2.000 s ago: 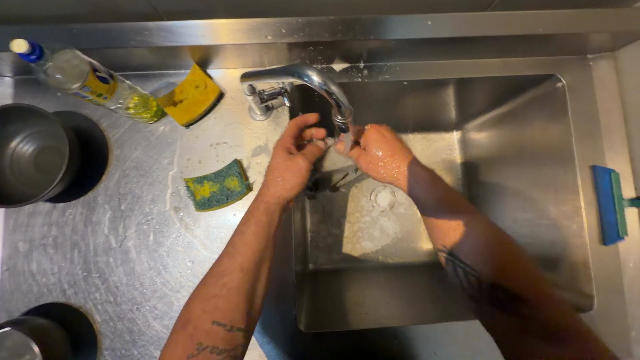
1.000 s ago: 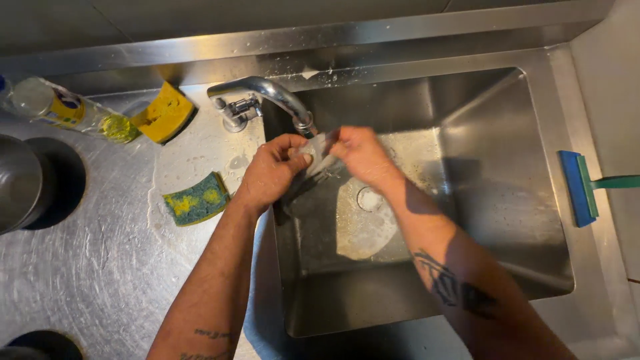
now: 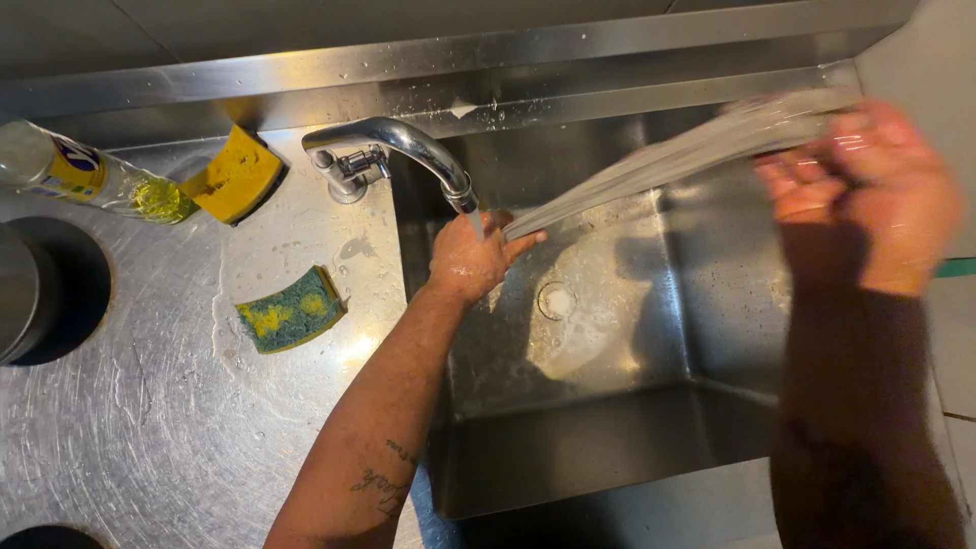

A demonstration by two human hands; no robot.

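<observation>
A pale, wet, flexible piece of material (image 3: 671, 156), perhaps plastic film or cloth, is stretched slantwise above the sink, blurred by motion. My left hand (image 3: 471, 255) grips its lower end under the spout of the chrome faucet (image 3: 396, 137), where water runs onto the hand. At the upper right, my right hand (image 3: 869, 191) has hold of the other end. Beneath them, the stainless steel sink (image 3: 610, 457) has whitish, foamy water around its drain (image 3: 558, 300).
Left of the sink, a green and yellow sponge (image 3: 291, 309) lies on the steel counter (image 3: 175, 427). Behind it are a yellow sponge (image 3: 235, 177) and a clear dish soap bottle (image 3: 91, 171) on its side. A dark metal pot (image 3: 19, 293) stands at the left edge.
My right hand has moved away from my left, up and to the right. The pale material, bunched between both hands before, is now pulled out long. My left hand remains near the spout.
</observation>
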